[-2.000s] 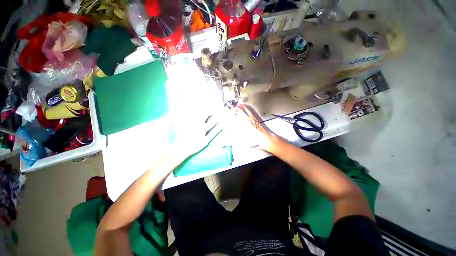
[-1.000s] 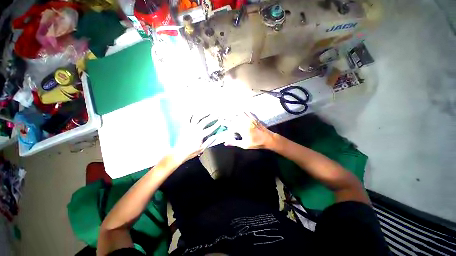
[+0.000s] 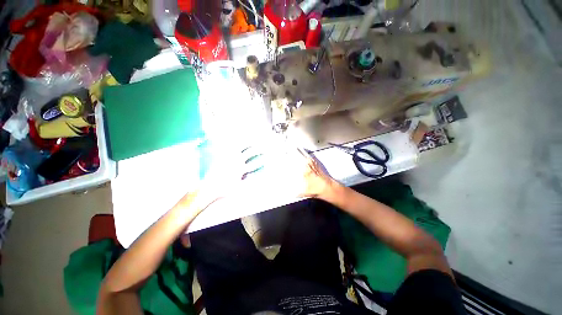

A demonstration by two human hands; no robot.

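Observation:
The sewing machine (image 3: 370, 74) spans the top right of the table, with its needle area (image 3: 281, 127) in strong glare. My left hand (image 3: 231, 175) lies on the table left of and below the needle, its outline washed out. My right hand (image 3: 313, 175) is right of and below the needle, fingers towards it. Small green bits of fabric (image 3: 253, 166) show between the left fingers; the rest of the piece is lost in glare, so the grip of either hand cannot be told. A flat dark green square (image 3: 153, 114) lies at the table's left. Black-handled scissors (image 3: 371, 159) lie right of my right hand.
A white-edged tray (image 3: 106, 147) with mixed items stands at the left. Red-labelled bottles (image 3: 203, 42) stand behind the machine. Green cloth (image 3: 394, 246) hangs by the right thigh, and more green cloth (image 3: 92, 274) is by the left leg. A small card (image 3: 451, 111) lies at the machine's right.
The view has shifted back up over the table since one second ago. My hands have moved from the table's front edge onto the tabletop below the needle and are further apart.

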